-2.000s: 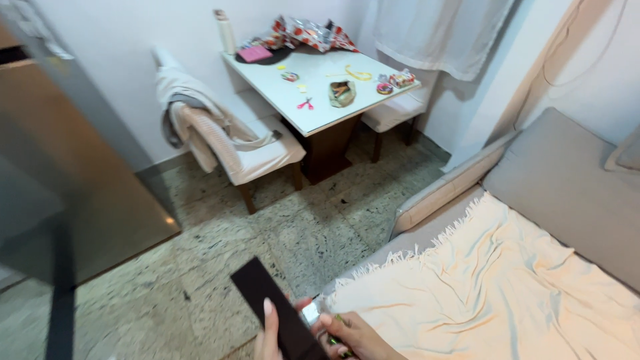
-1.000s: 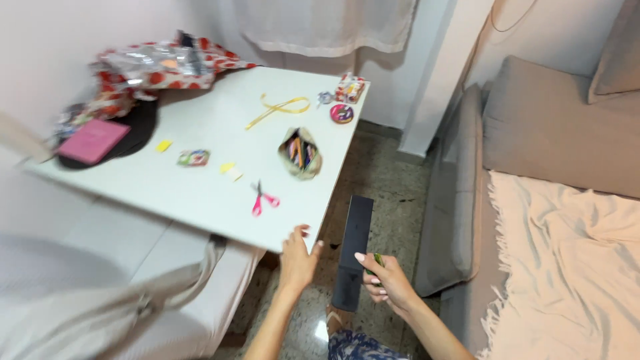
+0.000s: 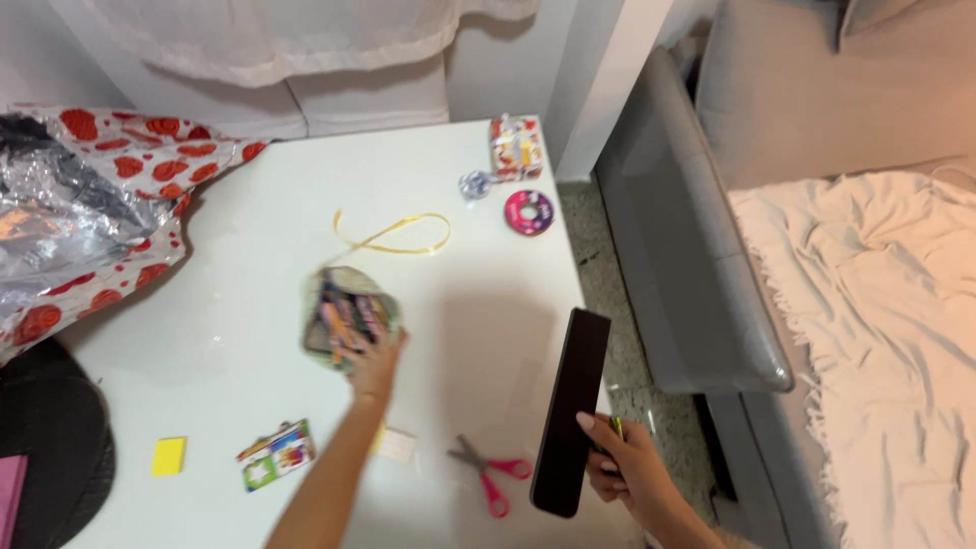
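Note:
My left hand (image 3: 375,366) reaches over the near right side of an open pouch (image 3: 358,284) full of pens and pencils on the white table (image 3: 252,305); its fingertips are blurred among the pens, so a grip cannot be made out. My right hand (image 3: 621,457) holds a long flat black box (image 3: 572,412) upright at the table's right edge, along with a small green and yellow object (image 3: 616,431) partly hidden by the fingers. Pink-handled scissors (image 3: 488,473) lie open just left of the black box.
Yellow ribbon (image 3: 408,223), a ribbon roll (image 3: 528,213), a small wrapped box (image 3: 516,149), sticky notes (image 3: 168,456) and a colourful card (image 3: 278,455) lie on the table. Patterned wrapping foil (image 3: 164,164) and a black round item (image 3: 65,435) are at left. A grey sofa (image 3: 686,252) stands right.
The view has come over the table. My left hand has moved from the table's near edge to the pouch. My right hand still holds the black box.

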